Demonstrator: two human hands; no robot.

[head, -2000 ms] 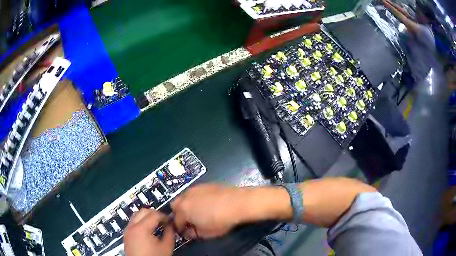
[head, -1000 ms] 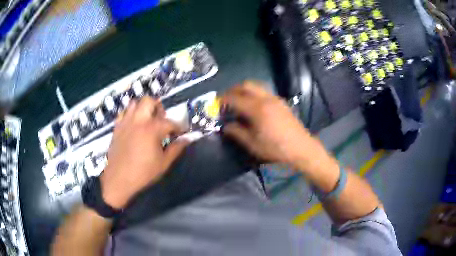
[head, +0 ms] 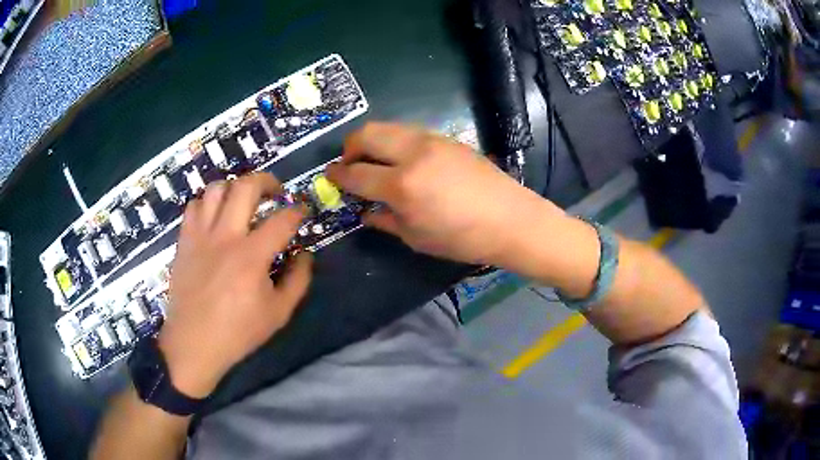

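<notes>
Two long white panels with boards lie side by side on the dark green mat. The far panel [head: 213, 154] carries white blocks and a round yellow part at its right end. The near panel [head: 112, 331] is partly covered by my hands. My left hand [head: 236, 260] lies over its middle, fingers curled at the edge of the small power board [head: 325, 199]. My right hand [head: 423, 193] grips that board's right end with the fingertips, beside its yellow part. The board sits at the near panel's right end; whether it is fully seated cannot be told.
A thin white stick [head: 75, 189] touches the far panel. A box of grainy silver-blue parts [head: 76, 67] is at upper left. The black screwdriver [head: 503, 81] and a stock of yellow-dotted boards [head: 652, 63] are at upper right. Another panel [head: 11, 359] is at the left edge.
The small power board, with my right hand, has moved left and now sits in the near panel's right end. The view has tilted down since the earliest frame.
</notes>
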